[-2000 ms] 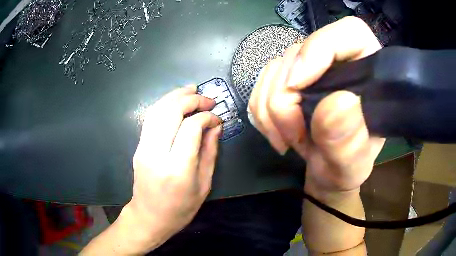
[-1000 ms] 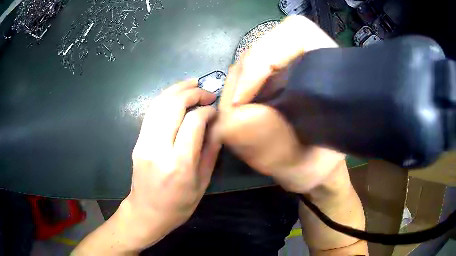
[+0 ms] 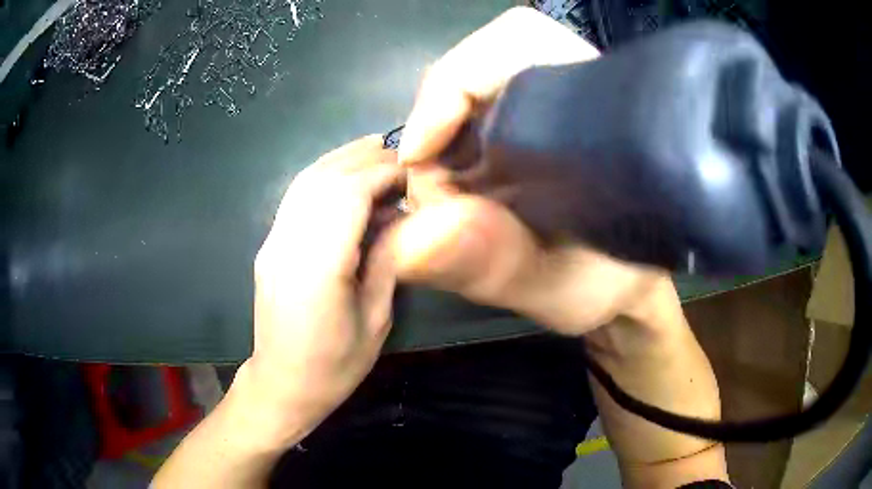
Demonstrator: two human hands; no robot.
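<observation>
My right hand (image 3: 516, 248) is closed around the dark electric screwdriver (image 3: 631, 158), its rear end towards the camera and its tip hidden by my fingers. My left hand (image 3: 320, 258) is against my right fingertips and holds the black plastic housing (image 3: 392, 138). Only a small corner of the housing shows above my left fingers; the rest is hidden by both hands. The round screw tray is hidden behind my right hand.
A tangled heap of thin metal pins (image 3: 94, 38) lies at the upper left, with looser pins (image 3: 215, 67) beside it. Dark housings (image 3: 650, 13) lie at the top right. A black cord (image 3: 765, 427) loops over my right forearm. A red stool (image 3: 143, 411) and cardboard (image 3: 751, 358) show below the bench (image 3: 124, 277).
The screwdriver and my right hand have moved left over the housing, against my left fingers. They now cover most of the housing and the whole tray. The cord has swung into view at the right.
</observation>
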